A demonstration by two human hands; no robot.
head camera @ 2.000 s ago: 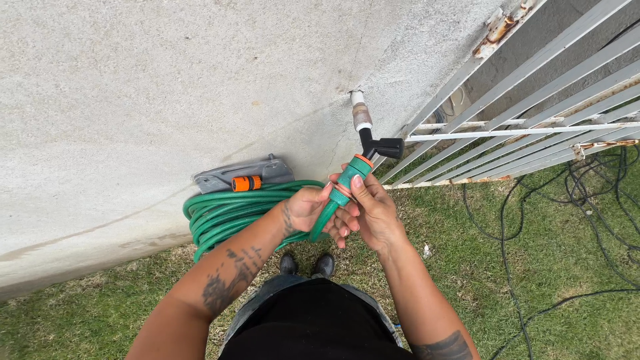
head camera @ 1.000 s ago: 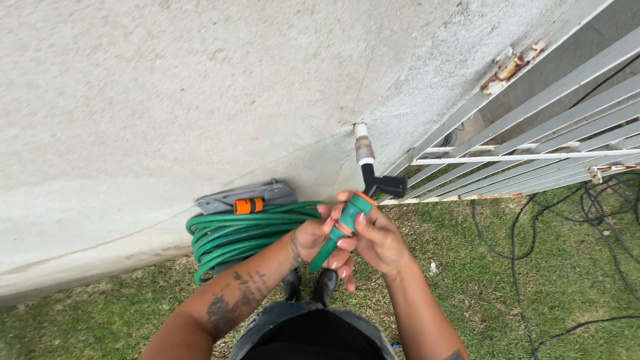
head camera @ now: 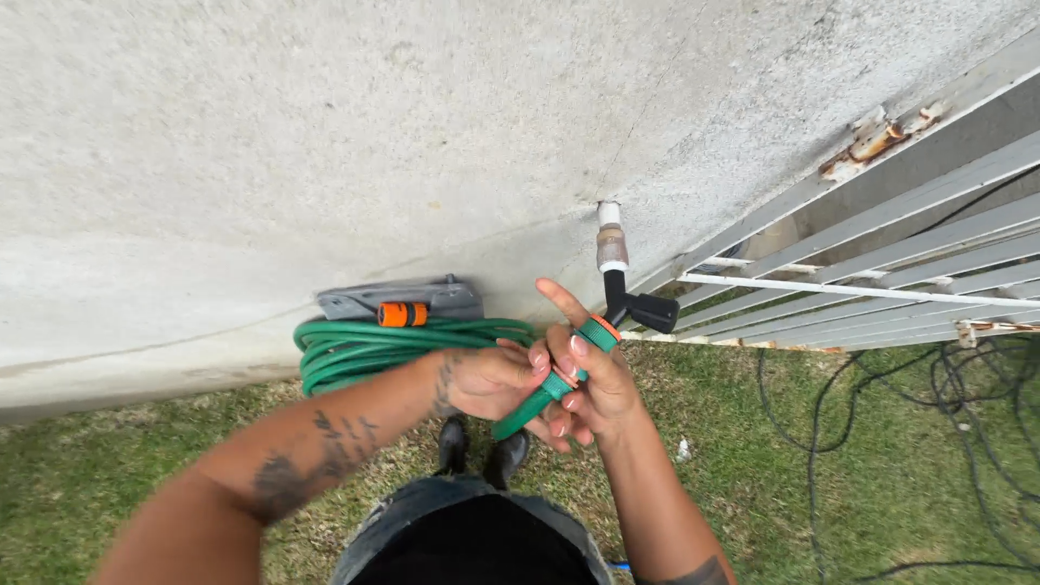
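Note:
A black plastic tap [head camera: 630,305] hangs from a white and brown pipe fitting [head camera: 611,246] on the wall. At its outlet is a green hose connector [head camera: 599,331] with an orange ring. My right hand [head camera: 605,382] has its fingers around this connector. My left hand [head camera: 496,382] grips the green hose [head camera: 520,416] near its ribbed collar, with one index finger raised beside the tap. Fingers of both hands overlap and hide part of the connector. Whether the connector is fully seated on the tap cannot be told.
A coiled green hose [head camera: 357,349] hangs by a grey wall holder [head camera: 455,299], on which an orange hose connector [head camera: 402,314] rests. To the right stands a white metal gate [head camera: 812,284] with rusty hinges. Black cables [head camera: 812,455] lie over the grass beyond it.
The fingers have shifted around the connector, and one index finger now points up beside it. More of the orange ring and the lower collar shows than one second ago.

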